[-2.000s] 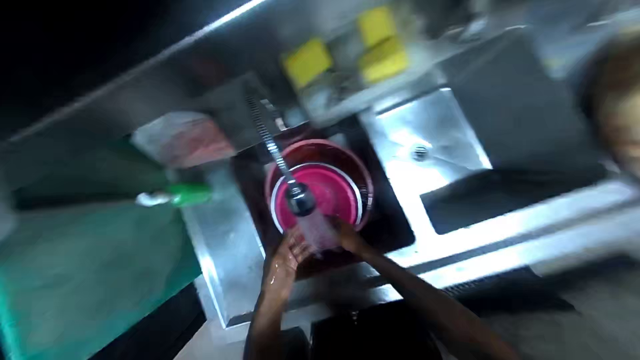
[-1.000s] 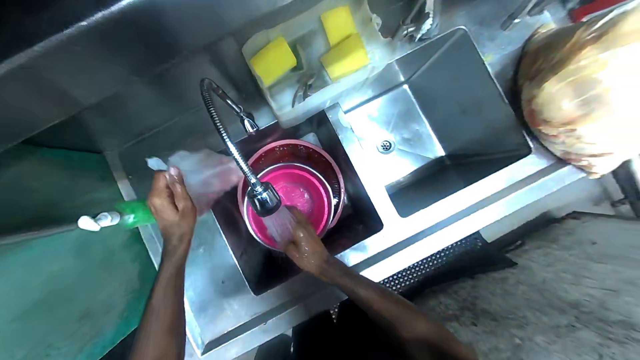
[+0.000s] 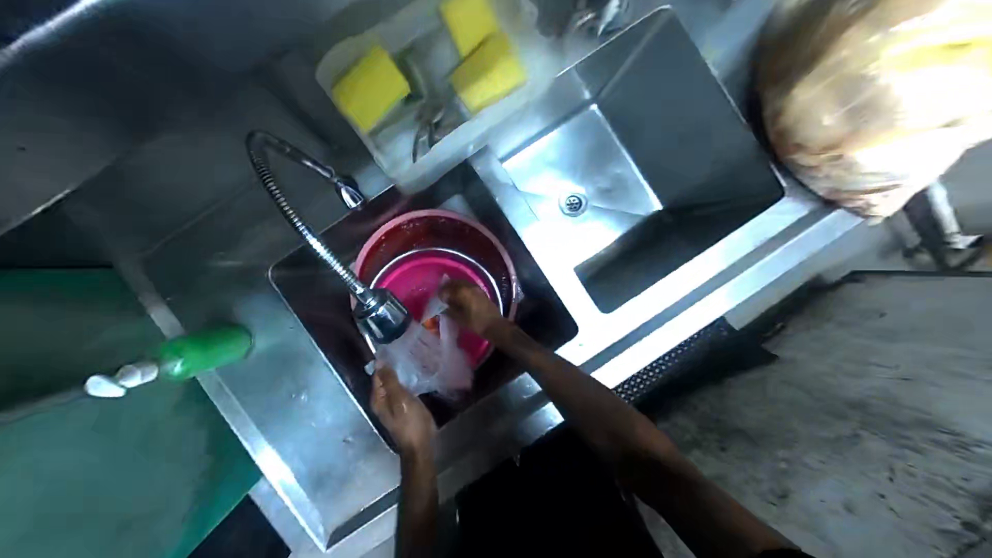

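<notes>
A clear plastic bag (image 3: 422, 356) hangs between my two hands over the left sink basin. My left hand (image 3: 401, 407) grips its lower left edge, and my right hand (image 3: 469, 306) pinches the upper right edge. Something small and orange shows at the bag, too blurred to name. Right above the bag is the spray head (image 3: 382, 316) of a flexible metal faucet. Behind the bag a bright pink container (image 3: 422, 275) sits inside a larger reddish plastic tub (image 3: 496, 240) in the basin.
A plastic tray (image 3: 403, 159) with several yellow sponges (image 3: 370, 87) stands behind the sink. The second steel basin (image 3: 620, 186) is to the right, beside a large filled plastic bag (image 3: 860, 116). A green bottle (image 3: 205, 353) lies at the left edge of the drainboard (image 3: 310, 434).
My left hand has moved right, from beside the basin to over it. The clear bag it held at the left is now stretched between both hands beneath the spray head.
</notes>
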